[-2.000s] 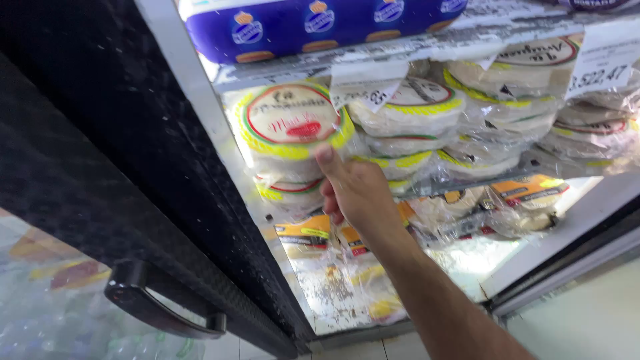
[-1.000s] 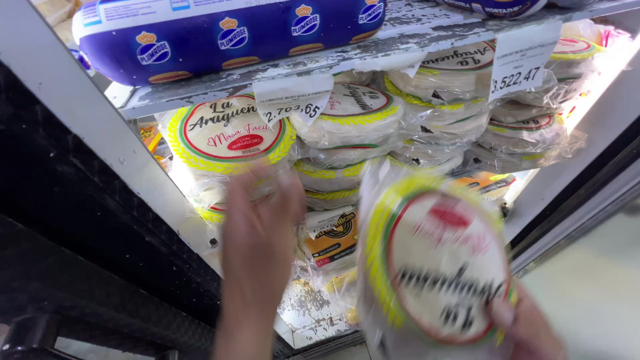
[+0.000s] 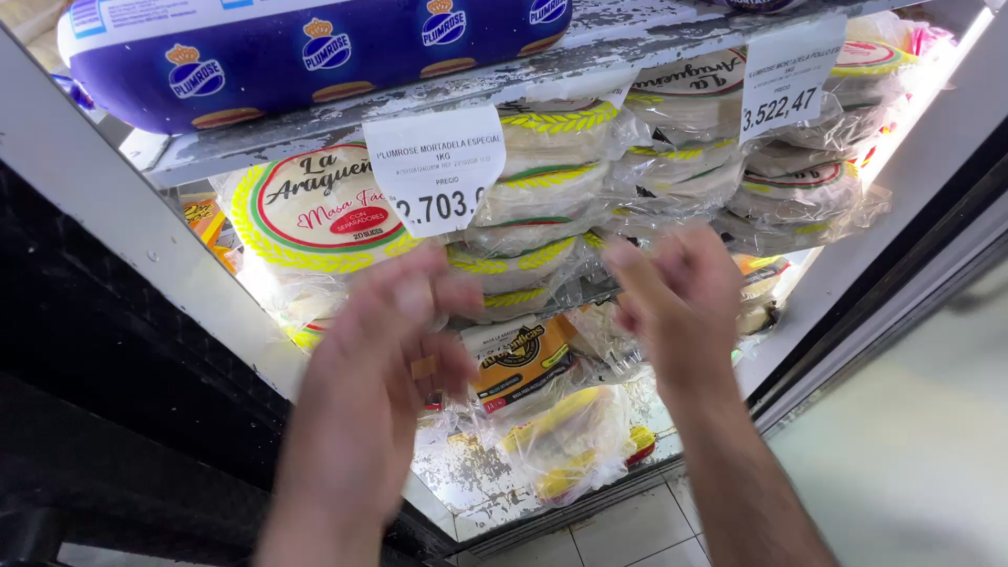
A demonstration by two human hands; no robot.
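Note:
My left hand (image 3: 386, 339), blurred, is in front of the left stack with its fingers apart and nothing seen in it. My right hand (image 3: 681, 295), also blurred, is by the middle stacks, its fingers curled; whether they pinch the plastic wrap behind them cannot be told. Behind the left hand a round plastic-wrapped pack of dough discs (image 3: 315, 209) lies on top of its stack, its printed face upright and partly covered by a price tag (image 3: 438, 169). Beside it stands a stack of wrapped dough discs (image 3: 543, 189), with another stack of such packs (image 3: 685, 150) to its right.
A large blue mortadella roll (image 3: 260, 63) lies on the worn upper shelf (image 3: 315, 130). Another price tag (image 3: 791, 79) hangs at right. Below are an orange dough pack (image 3: 524, 358) and a yellow bagged item (image 3: 567, 441). A dark door edge (image 3: 142, 315) is at left, the cabinet frame at right.
One second ago my right hand held a round dough pack in front of the shelf; now that pack is out of that hand, which is at the middle stacks. My left hand remains near the left stack.

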